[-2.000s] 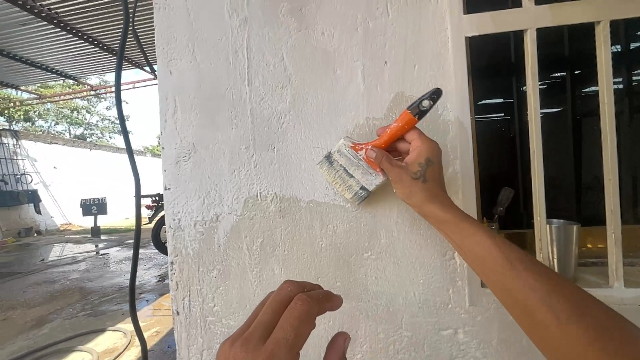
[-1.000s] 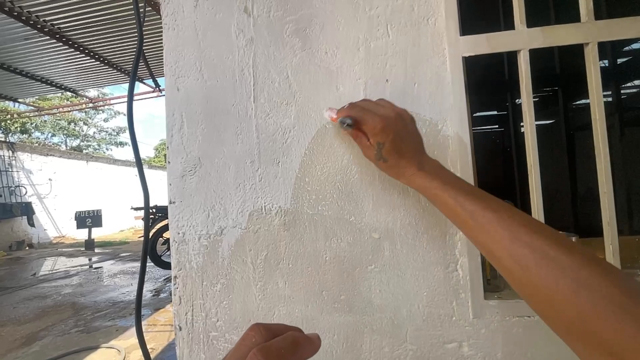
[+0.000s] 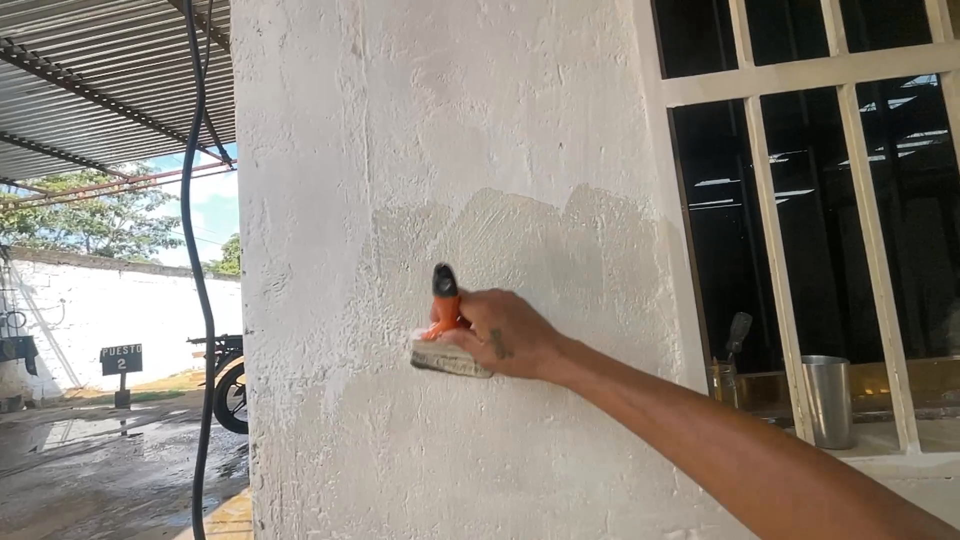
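Observation:
My right hand (image 3: 510, 334) is closed around the orange handle of a wide paintbrush (image 3: 445, 306), whose black handle tip points up. The brush's bristles (image 3: 450, 360), coated with pale paint, are at the face of a rough plastered wall (image 3: 450, 97). Around and below the brush lies a darker, damp-looking coated patch (image 3: 525, 247) with an uneven upper edge; the wall above it is lighter. My left hand is out of view.
At right is a barred window (image 3: 810, 225) with a metal cup (image 3: 827, 401) on its sill. A black cable (image 3: 196, 262) hangs left of the wall's corner. Beyond stand a motorcycle (image 3: 231, 386), a small sign (image 3: 121, 360) and a white boundary wall (image 3: 90, 315) under a corrugated roof.
My right hand has moved down and left across the wall since a second ago, still gripping the brush. The darker patch reaches further left. My left hand has left the view.

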